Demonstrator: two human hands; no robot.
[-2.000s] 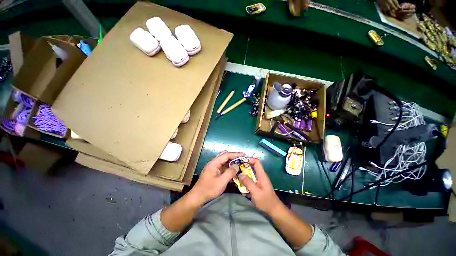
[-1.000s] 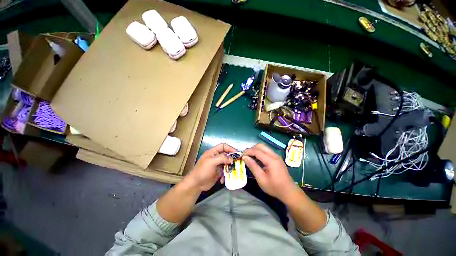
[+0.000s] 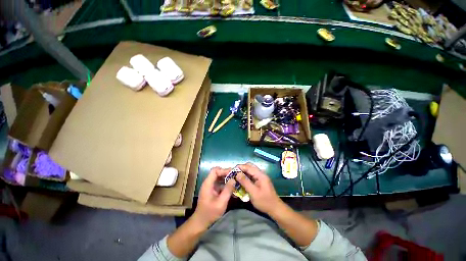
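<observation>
My left hand point(image 3: 213, 192) and my right hand point(image 3: 259, 189) hold an open case half with a board inside point(image 3: 239, 184) between them, low in the centre, near my body. Its rim is white, with dark parts at the top and yellow below. Both thumbs lie over it and the fingers wrap its far side, so much of it is hidden. Another open case half with a yellow-orange centre point(image 3: 289, 164) lies on the green bench to the right of my hands.
Cardboard sheets point(image 3: 117, 127) at left carry white cases point(image 3: 153, 76). A parts box point(image 3: 279, 116) holds a bottle point(image 3: 264, 106). A light-blue strip point(image 3: 266, 155), wooden-handled tools point(image 3: 223, 122), a white case point(image 3: 323, 146), a black unit point(image 3: 327, 99) and white cables point(image 3: 398, 142) lie around. Boards sit on the conveyor point(image 3: 255, 53).
The view has tilted up, showing more conveyor. The held case half was tipped down with its yellow part showing; now the hands have closed around it, thumbs over it, covering more.
</observation>
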